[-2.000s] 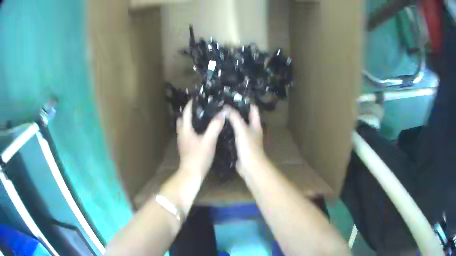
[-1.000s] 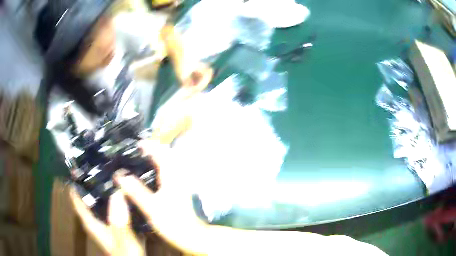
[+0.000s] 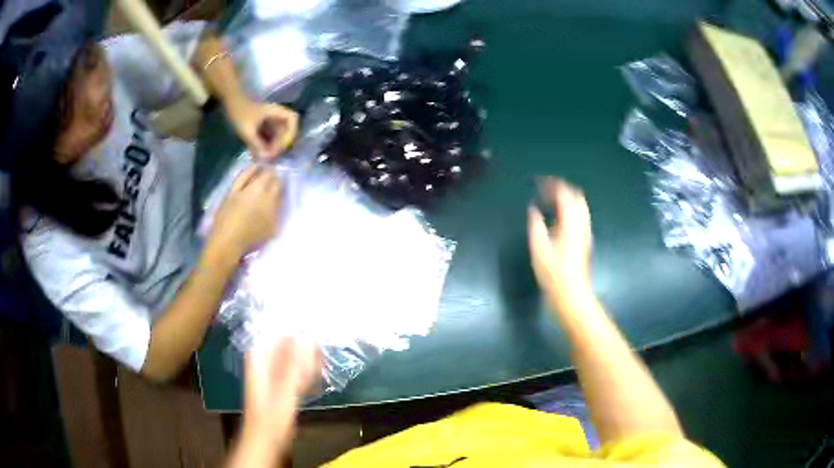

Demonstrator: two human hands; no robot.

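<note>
A dark heap of short black cables (image 3: 402, 132) with silvery plug ends lies on the green tabletop at upper centre. A whitish, overexposed pile of clear bags (image 3: 357, 265) lies just below it. My left hand (image 3: 282, 370) is blurred at the near edge of the bag pile; whether it holds a bag cannot be told. My right hand (image 3: 561, 233) is over the table, right of the heap, its thumb and fingers curled around a small dark area; whether that is a cable is unclear.
A co-worker in a grey printed T-shirt (image 3: 137, 196) sits at left, both hands over the bags. A glossy pile of packed bags (image 3: 695, 206) lies at right beside a beige box (image 3: 754, 114). Brown cartons (image 3: 151, 411) stand below the table's left edge.
The view has moved from the carton to the table. The cables, earlier gathered in my hands, now lie heaped on the tabletop, and my hands are apart and away from them.
</note>
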